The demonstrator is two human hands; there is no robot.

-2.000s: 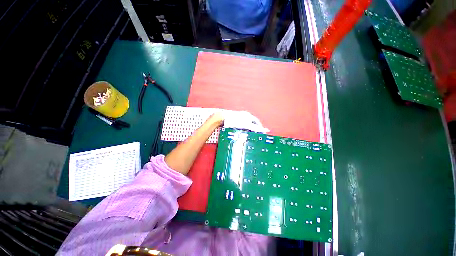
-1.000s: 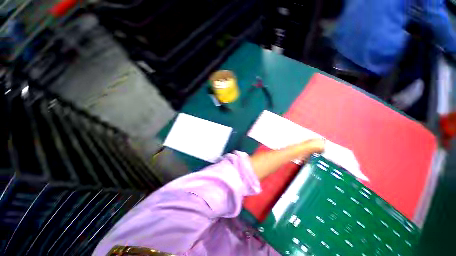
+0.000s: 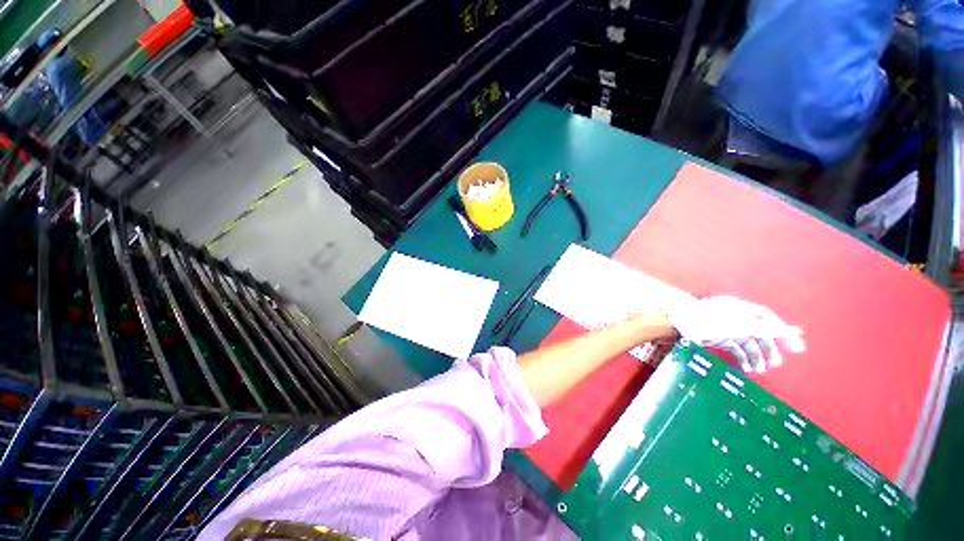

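A large green circuit board [image 3: 729, 465] fills the lower right, its flat side with small silvery solder spots facing up; its near part is cut off by the picture's edge. My left hand [image 3: 740, 332], in a white glove, is just beyond the board's far left corner, over the red mat [image 3: 803, 254]. Its fingers are spread and point right, with nothing seen in them; the thumb is hidden. My left forearm crosses a white card [image 3: 592, 283] with small dots. My right hand is not in view.
On the green bench top [image 3: 571, 137] are a yellow tub [image 3: 488, 206], a marker pen [image 3: 476, 227], open side cutters [image 3: 558, 201], thin dark tweezers [image 3: 520, 304] and a white sheet [image 3: 428, 303]. Black crates [image 3: 423, 95] stand behind. A person in blue [image 3: 809, 79] is at the far right.
The view has turned left, so the conveyor has mostly left the picture and racks and floor show. My left hand stays by the board's far corner, its fingers now clearer.
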